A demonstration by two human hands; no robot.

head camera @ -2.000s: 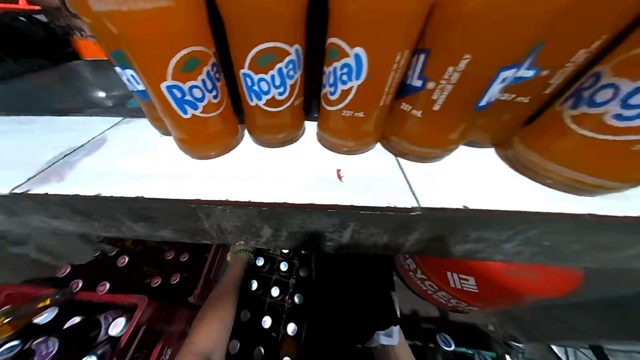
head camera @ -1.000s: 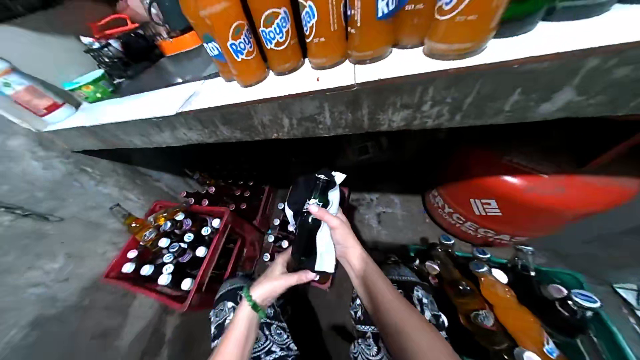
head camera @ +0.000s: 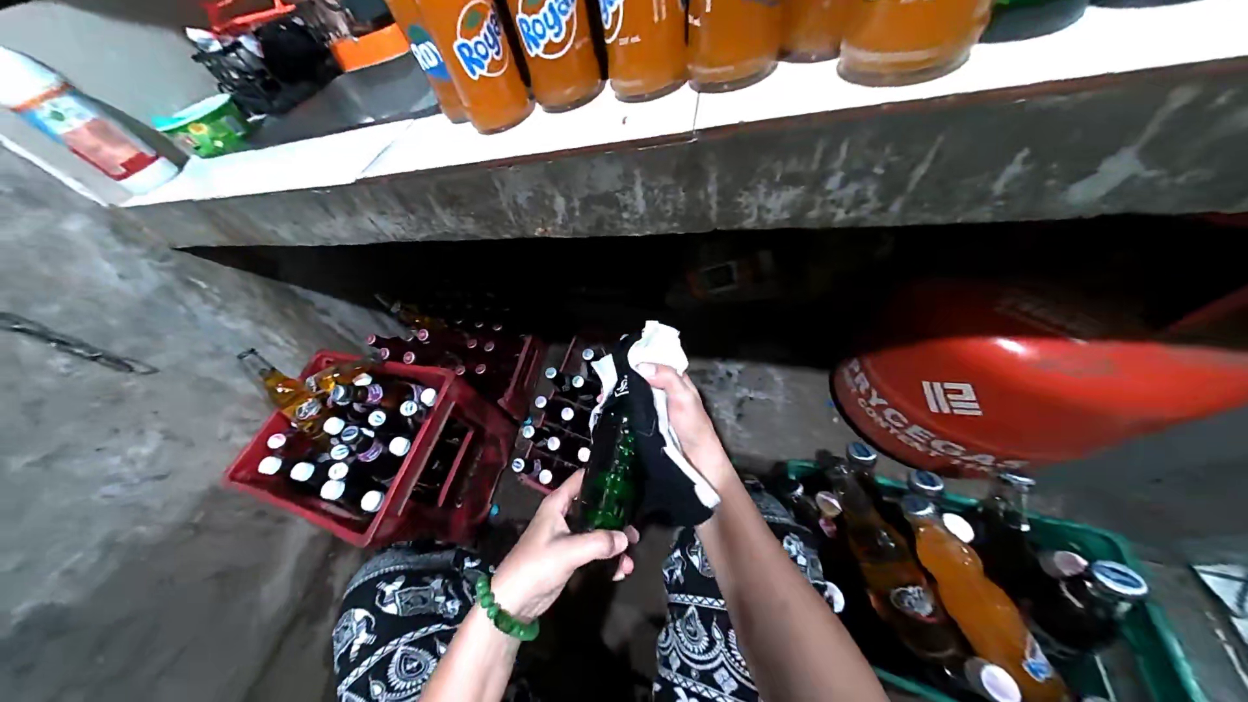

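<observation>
My left hand [head camera: 561, 551], with a green bead bracelet at the wrist, is closed around the lower part of a green glass bottle [head camera: 610, 487]. The bottle is tilted, its upper end covered by a black and white cloth [head camera: 668, 478]. My right hand [head camera: 682, 409] grips this cloth against the neck end of the bottle. Both hands are held above my knees, in front of the crates. What lies under the cloth is hidden.
Red crates of capped bottles [head camera: 375, 526] stand at the left and centre. At the right are a green crate [head camera: 1155, 624] of bottles and a red gas cylinder [head camera: 1033, 390]. Orange soda bottles [head camera: 556, 58] line the tiled concrete counter [head camera: 624, 195] above, its edge overhanging the dark space.
The hands, low and apart two seconds ago, have come together around the cloth. The green bottle now shows below it in my left hand. The view has tipped down from the counter.
</observation>
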